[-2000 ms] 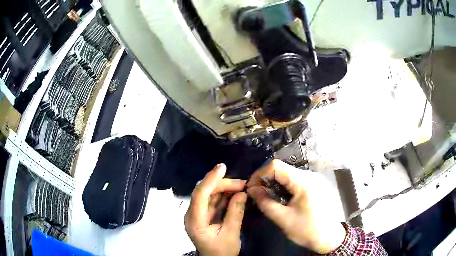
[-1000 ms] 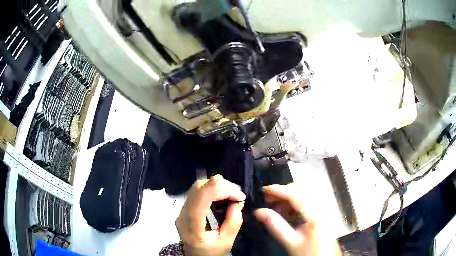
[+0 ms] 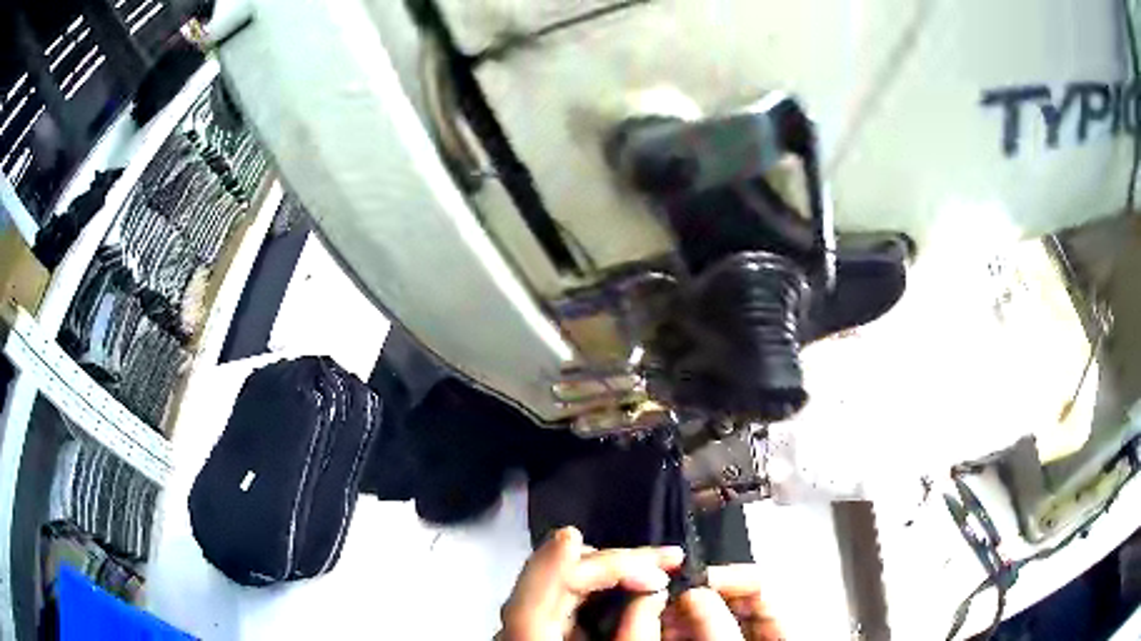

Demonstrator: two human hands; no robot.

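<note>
A black fabric piece (image 3: 607,488) lies below the sewing machine head (image 3: 738,75), its far end at the needle area (image 3: 626,420). My left hand (image 3: 582,589) is at the bottom edge, its fingers closed on the near end of the fabric. My right hand (image 3: 726,604) is beside it, partly cut off by the frame edge, with fingertips at the same dark strip. A black ribbed cylinder (image 3: 751,332) hangs above and hides part of the needle area.
Rounded black pocket pieces (image 3: 282,470) stand at the left. A black heap (image 3: 451,438) lies behind the fabric. Stacked cut pieces (image 3: 138,288) fill the left shelves. A blue crate (image 3: 106,610) is lower left. A brown-edged strip (image 3: 862,564) and dark scissors or snips (image 3: 978,520) lie right.
The view has shifted, with the machine head larger and lower. My hands are lower in the picture and closer together; my right fingers have come in to the fabric.
</note>
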